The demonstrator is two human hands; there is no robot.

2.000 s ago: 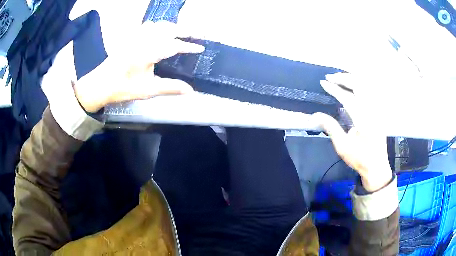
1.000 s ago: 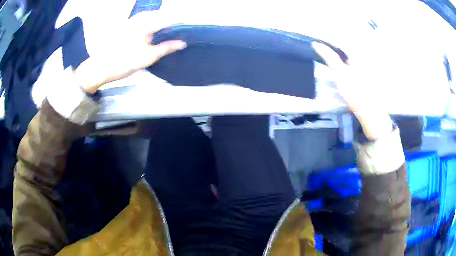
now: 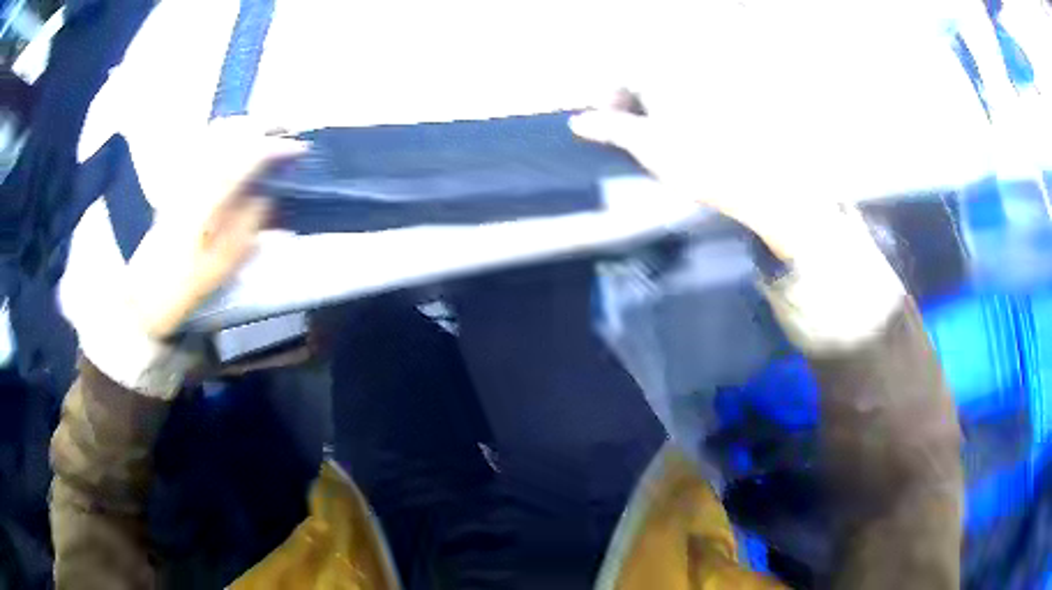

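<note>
A dark strip (image 3: 450, 167) with a paler grey line along it lies near the front edge of the white table (image 3: 438, 254). The frame is blurred. My left hand (image 3: 231, 219) is at the strip's left end, with its fingers on it. My right hand (image 3: 681, 161) is at the strip's right end, with its fingertips at the upper corner. Glare washes out much of both hands. Which face of the strip is up is hard to tell.
A dark angular piece (image 3: 124, 196) lies at the left, beside a dark garment heap (image 3: 58, 207) at the left edge. A blue strip (image 3: 242, 58) is at the upper left. Blue bins (image 3: 981, 346) stand below the table at the right. My legs are under the table edge.
The view has tilted, so the table edge now slopes up to the right. My right hand has moved left, closer to my left hand. The paler line shows again on the strip.
</note>
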